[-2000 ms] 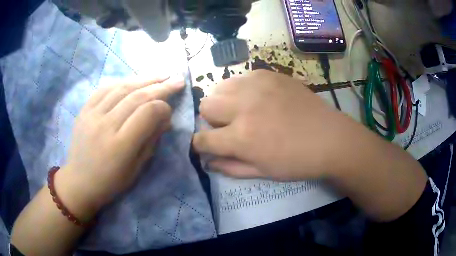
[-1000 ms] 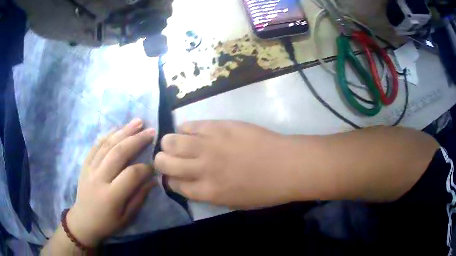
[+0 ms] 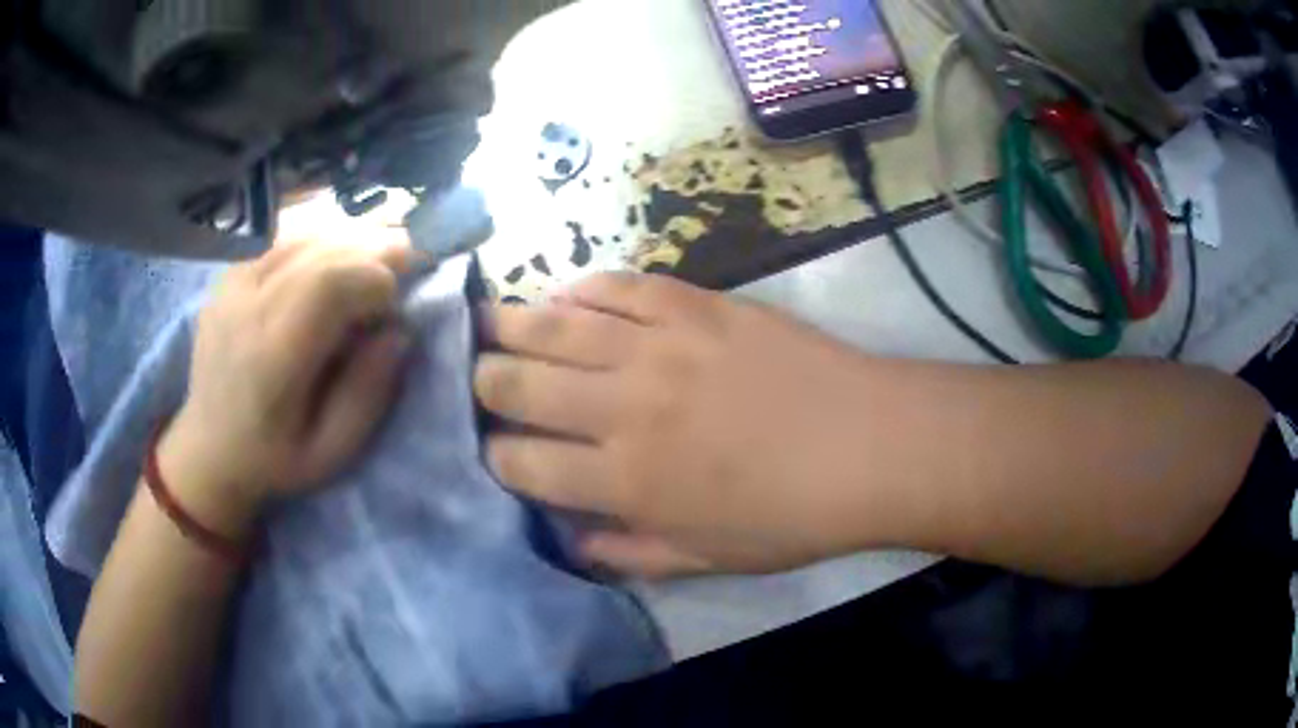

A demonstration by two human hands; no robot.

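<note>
The pale blue-grey lining panel (image 3: 413, 569) lies over dark navy shell fabric (image 3: 548, 533), whose edge shows along the panel's right side. My left hand (image 3: 292, 370) is closed on the panel near the needle area, with the cloth bunched around it. My right hand (image 3: 655, 413) lies on the right edge of the cloth, fingertips at the navy strip; whether it pinches the cloth is hidden. The sewing machine head (image 3: 128, 142) stands above my left hand. The presser foot area (image 3: 449, 221) is brightly lit and blurred.
A lit phone (image 3: 814, 64) lies behind the work, with a black charging cable (image 3: 911, 263). Shears with a green handle (image 3: 1018, 242) and red handle (image 3: 1132, 213) lie at the right, near a white label (image 3: 1196, 178). A round metal disc (image 3: 564, 152) sits on the worn machine bed (image 3: 669, 86).
My left hand has moved up toward the needle area and changed from lying spread to closed on the panel, which is now folded and rumpled. My right hand has moved slightly up and right.
</note>
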